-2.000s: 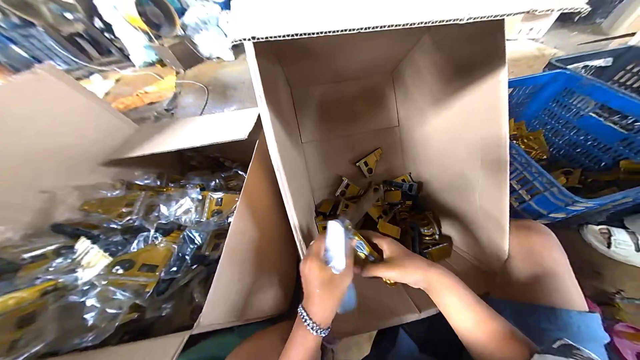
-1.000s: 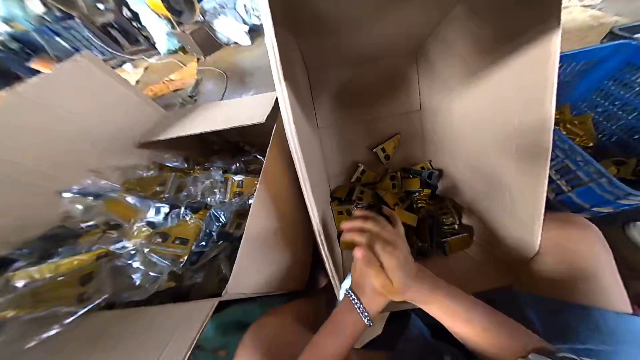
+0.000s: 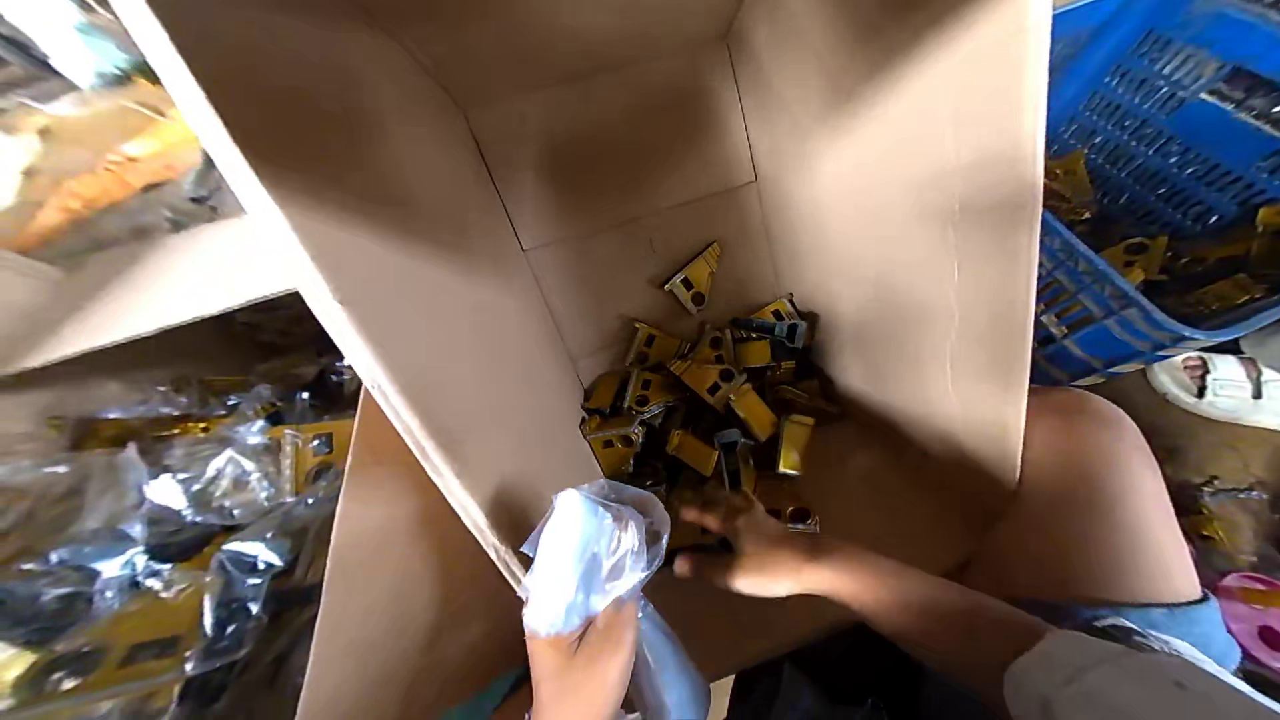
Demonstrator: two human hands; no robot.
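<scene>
A clear plastic bag (image 3: 600,550) covers the fingers of my left hand (image 3: 585,650), near the left wall of a tall cardboard box (image 3: 900,250). Inside that box lies a heap of small yellow-and-black parts (image 3: 710,385), several of them wedge-shaped with round holes. A single yellow part (image 3: 695,278) rests a little beyond the heap. My right hand (image 3: 750,545) reaches over the near edge of the heap, fingers spread; whether its fingertips touch a part cannot be told.
At the left, an open cardboard box (image 3: 335,560) holds yellow parts in clear plastic bags (image 3: 235,480). A blue plastic crate (image 3: 1100,310) with loose yellow parts is at the right, beside a white sandal (image 3: 1220,385). My bare knee (image 3: 1090,480) is against the tall box.
My hands were close together over the heap; now they are apart, the left in the plastic bag and the right over the parts. The view has moved closer to the box.
</scene>
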